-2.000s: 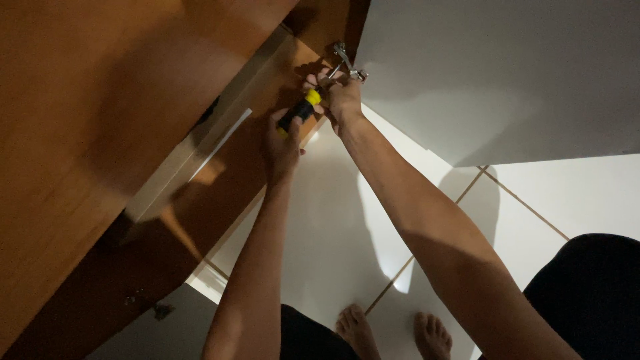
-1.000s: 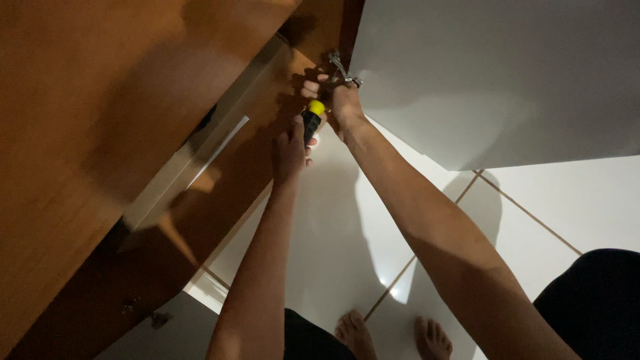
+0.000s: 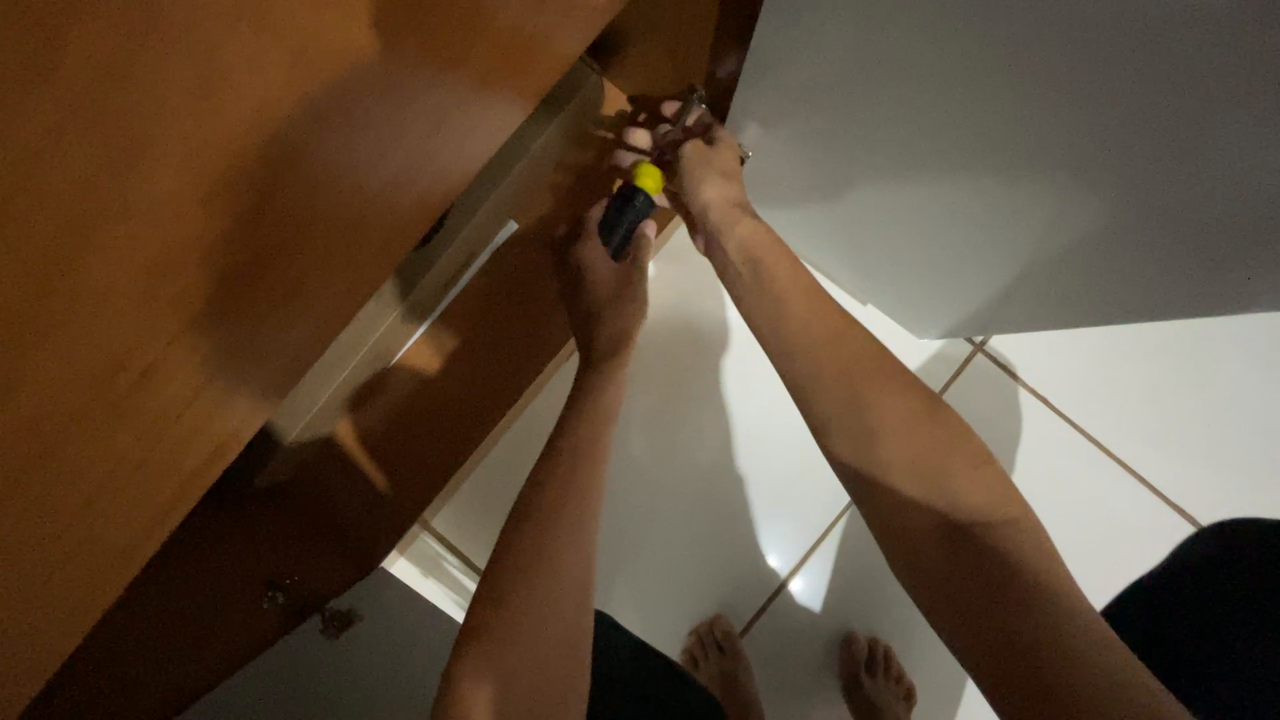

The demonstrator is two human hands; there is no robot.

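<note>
My left hand (image 3: 612, 270) is closed around the black handle of a screwdriver (image 3: 628, 218) with a yellow collar, just below my other hand. The tool's shaft and tip are hard to make out. Up beside the grey door panel, my right hand (image 3: 710, 165) holds a metal cabinet hinge (image 3: 692, 105), its fingers partly covering the metal. Where the hinge meets the cabinet or the door is hidden by the fingers and the dark.
A large wooden panel (image 3: 250, 180) fills the left, with a pale rail (image 3: 370, 350) along its edge. The grey door panel (image 3: 1020, 150) stands at the right. Another metal hinge (image 3: 338, 620) is at the lower left. My bare feet rest on white floor tiles (image 3: 1110, 400).
The screwdriver, pointing up at the hinge two seconds ago, has drawn back a little in my left hand. My right hand has turned over the hinge and now covers more of it.
</note>
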